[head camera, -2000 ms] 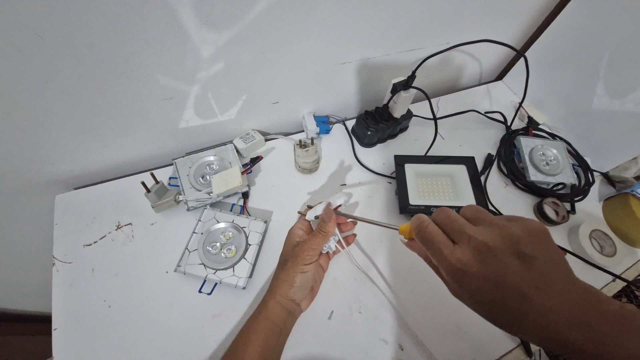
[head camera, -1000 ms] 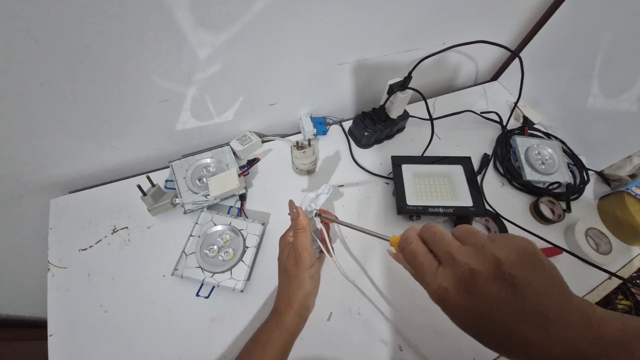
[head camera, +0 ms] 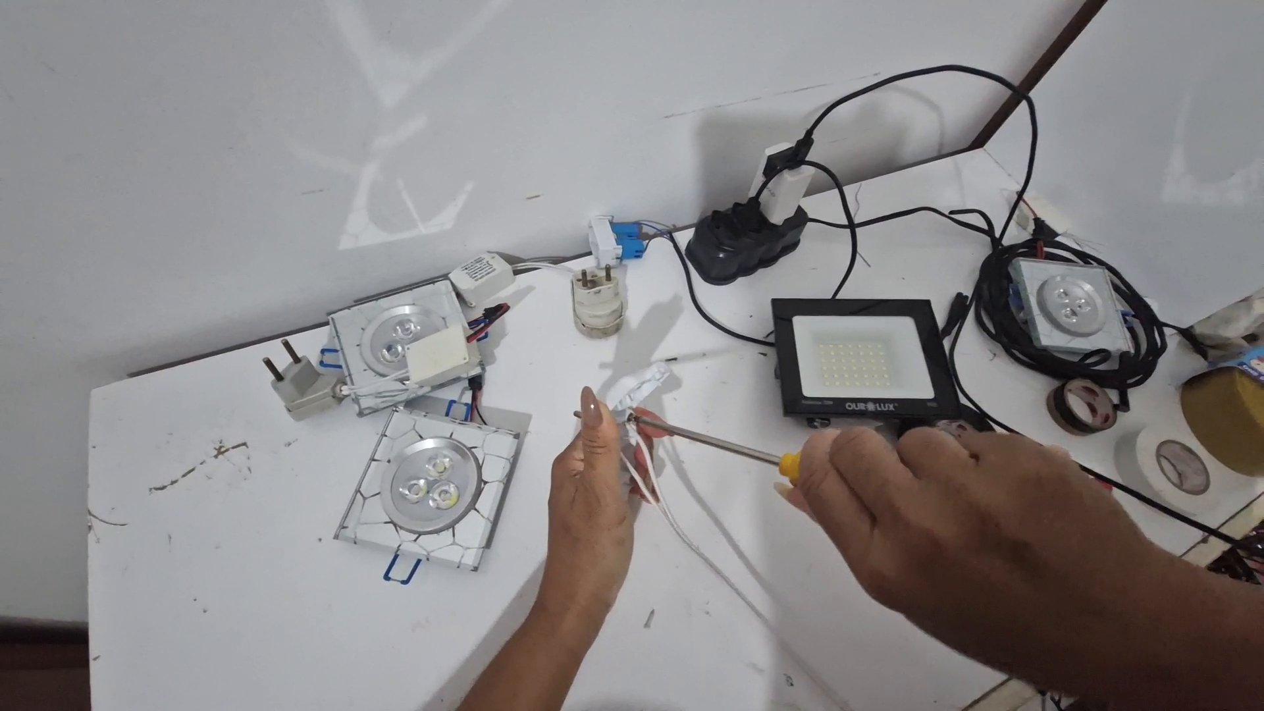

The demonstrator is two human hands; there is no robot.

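Observation:
Near the middle of the head view, my left hand (head camera: 592,504) grips a small white electrical fitting (head camera: 642,387), partly hidden by the fingers; its exact kind I cannot tell. Thin white wires (head camera: 691,538) run from it down to the right. My right hand (head camera: 918,523) holds a screwdriver by its handle, of which a yellow part shows. The long metal shaft of the screwdriver (head camera: 721,444) points left, across the fitting, and its end shows beside my left thumb. A red piece (head camera: 650,423) shows at the fitting, behind the shaft.
Square LED spotlights (head camera: 360,494) lie at left, with a white plug (head camera: 301,385) beside them. A round plug (head camera: 597,301) stands behind my left hand. A black Ourolux floodlight (head camera: 857,395), a black multi-socket adapter (head camera: 746,242), a coiled black cable (head camera: 1150,341) and tape rolls (head camera: 1150,464) lie at right.
My left hand has turned more upright around the fitting, its thumb now raised. The screwdriver shaft reaches across the fitting at a slightly different angle, still in my right hand.

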